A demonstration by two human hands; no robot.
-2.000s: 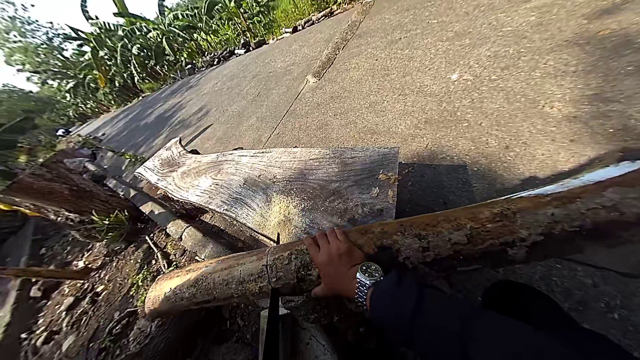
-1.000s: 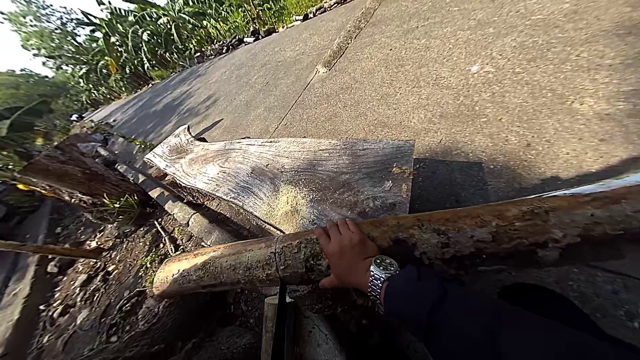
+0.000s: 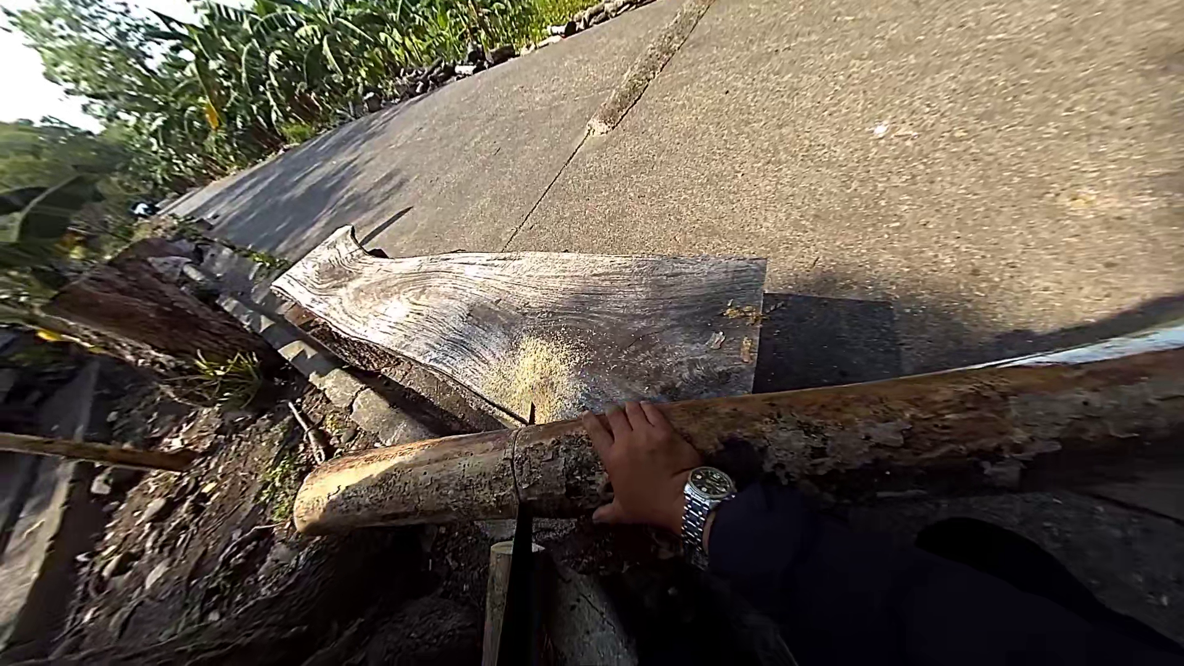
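Observation:
My right hand, with a steel-banded watch on its wrist, presses down on a peeling log, fingers over the top and thumb on the near side. Just left of it, a dark, narrow saw blade crosses the log at a thin cut line. The blade's tip shows beyond the log's far side; its handle is out of view. Behind the log lies a weathered wooden slab with a patch of sawdust on it. My left hand is not in view.
Concrete pavement stretches behind the slab. At the left are a tree stump, a thin pole, a stone curb and rubble-strewn soil. A cut wooden post stands below the log, beside the blade. Leafy plants line the far edge.
The saw tip, seen beyond the log two seconds ago and not plainly visible one second ago, shows there again. My right hand stays on the log.

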